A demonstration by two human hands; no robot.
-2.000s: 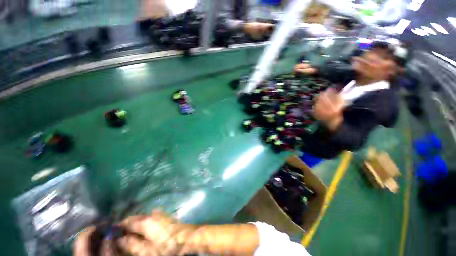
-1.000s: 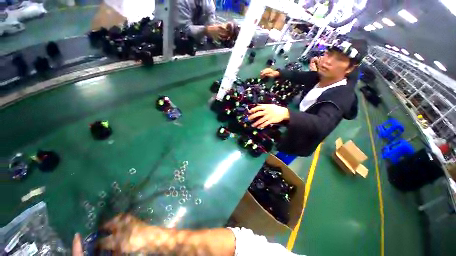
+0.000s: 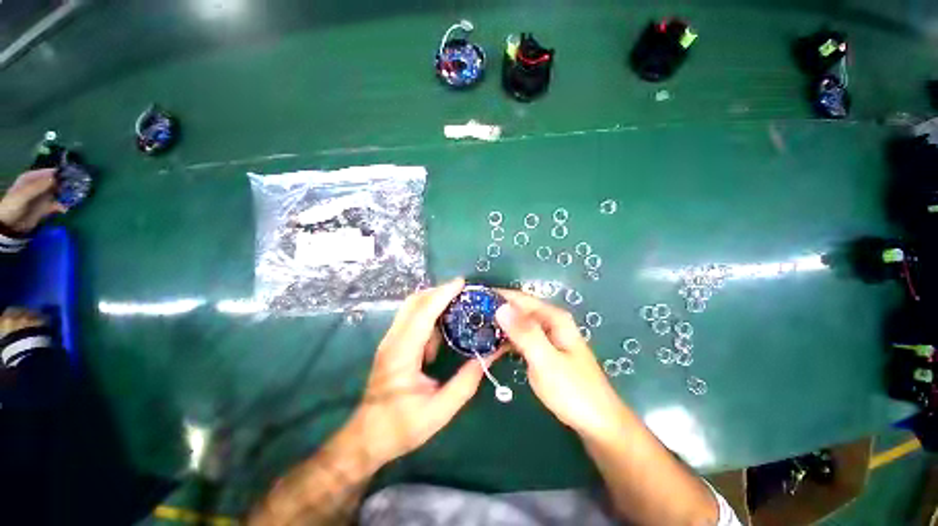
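Note:
A round motor part (image 3: 473, 321), dark with a blue and silver face, is held face up between both hands near the middle. A short white lead with a small white connector (image 3: 503, 393) hangs from its lower edge. My left hand (image 3: 411, 354) grips its left side. My right hand (image 3: 545, 349) grips its right side, with the thumb over the edge of the face. Metal rings (image 3: 584, 250) lie scattered on the green surface beyond and to the right of the hands. A clear bag of rings (image 3: 345, 247) with a white label lies flat at the left.
Black units (image 3: 528, 68) and more round motor parts (image 3: 156, 132) stand spaced along the far side. A small white piece (image 3: 472, 130) lies near them. Another person's hand (image 3: 31, 200) holds a disc at far left, by a blue tray (image 3: 68, 298). A cardboard carton (image 3: 732, 493) is at lower right.
The view has swung left and down from the co-worker and the heap. Both hands now show clearly around the motor part, which was blurred and low in the picture before.

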